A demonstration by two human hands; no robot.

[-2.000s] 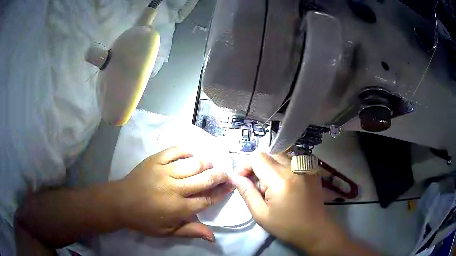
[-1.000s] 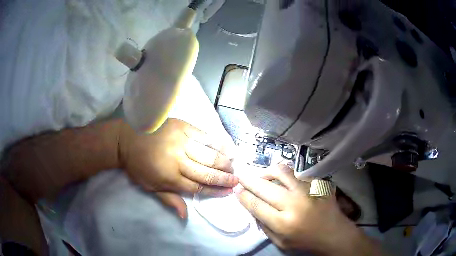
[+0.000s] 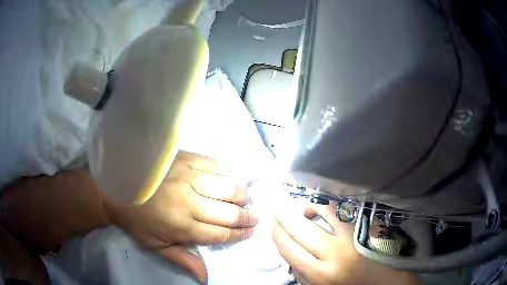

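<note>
White fabric (image 3: 236, 125) lies on the machine bed, washed out by light near the needle area. My left hand (image 3: 192, 209) lies flat on it, fingers together and pointing right, pressing it down. My right hand (image 3: 317, 245) is on the fabric just left of and below the presser area (image 3: 317, 197), fingertips at the bright fabric by the left fingertips. Glare hides whether it pinches the edge. The needle is not clearly visible.
The sewing machine head (image 3: 389, 111) fills the upper right, close to the view. The cream sewing lamp (image 3: 147, 106) hangs over my left wrist. A knurled knob (image 3: 385, 245) is right of my right hand. Heaped white fabric (image 3: 50, 100) lies at the left.
The view has moved closer to the machine head and lamp. Both hands have shifted on the fabric toward the needle area, and the fabric now reaches further up beside the machine. The snips no longer show.
</note>
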